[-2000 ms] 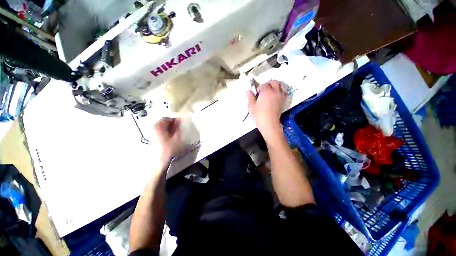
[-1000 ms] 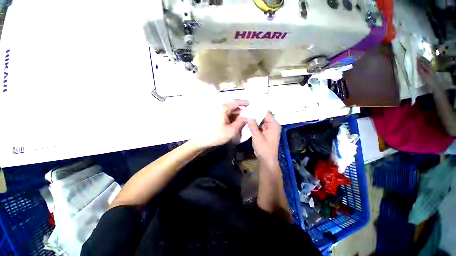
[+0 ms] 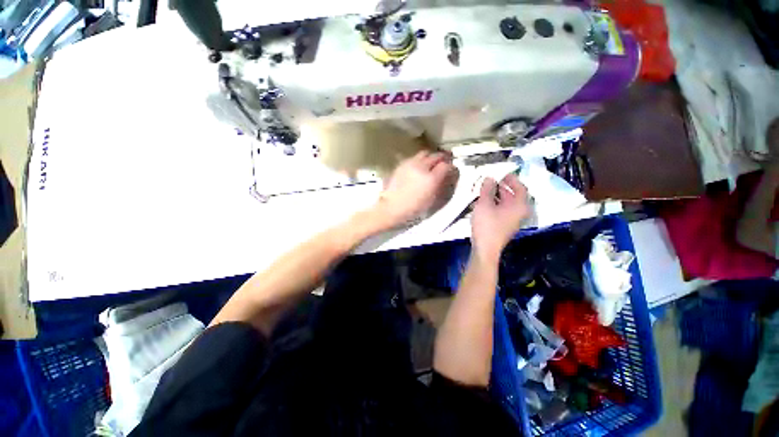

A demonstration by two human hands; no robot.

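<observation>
The white sewing machine (image 3: 478,85) with purple HIKARI lettering stands across the white table (image 3: 145,205). My left hand (image 3: 418,185) is at the table below the machine arm, fingers bent; whether it grips anything cannot be told. My right hand (image 3: 500,209) is just right of it, fingertips together at a white fabric piece (image 3: 489,181) that is hard to tell from the white table. The needle area (image 3: 282,132) is left of both hands.
A blue basket (image 3: 651,375) with red, white and black scraps is below the table edge at right. Folded white cloth (image 3: 145,341) lies below the table at left. A brown board (image 3: 641,141) is right of the machine. Pale cloth (image 3: 726,94) lies beyond it.
The view has shifted. My hands were together in front of the table edge with a white piece; now they are apart, farther in over the table near the machine arm.
</observation>
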